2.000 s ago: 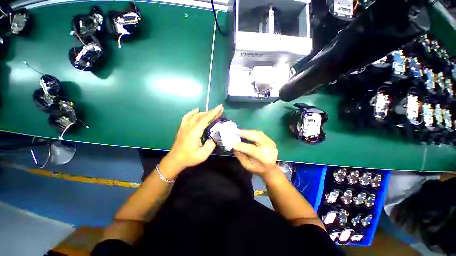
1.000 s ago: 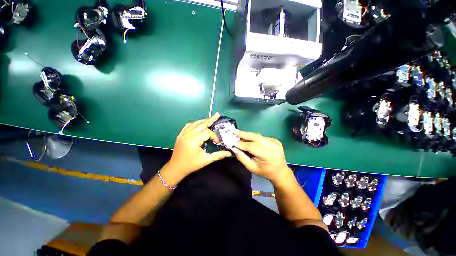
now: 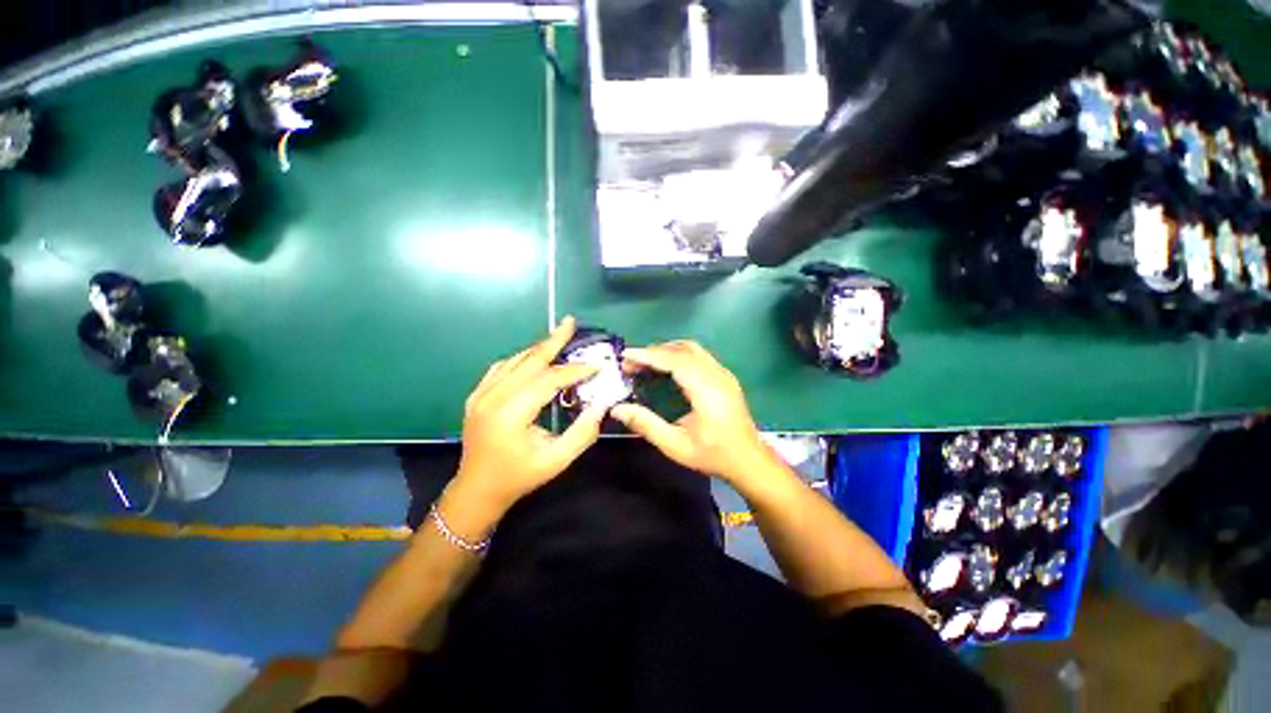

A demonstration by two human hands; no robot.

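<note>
A round black housing (image 3: 599, 339) with a bright white-silver plate (image 3: 601, 380) on it is at the front edge of the green bench. My left hand (image 3: 526, 415) holds it from the left, thumb below and fingers along its upper side. My right hand (image 3: 694, 407) is at its right side, with the thumb and fingertips at the plate. Fine detail of the plate is washed out by glare.
The screw feeder (image 3: 711, 107) stands behind my hands, with the black screwdriver (image 3: 850, 153) slanting beside it. One unit (image 3: 852, 323) sits at right, before rows of units (image 3: 1151, 248). Loose units (image 3: 201, 202) lie at left. A blue crate (image 3: 1089, 529) is below the bench.
The view has shifted and turned slightly. My right hand's fingers have opened wider around the plate. My left hand still holds the housing at the bench edge.
</note>
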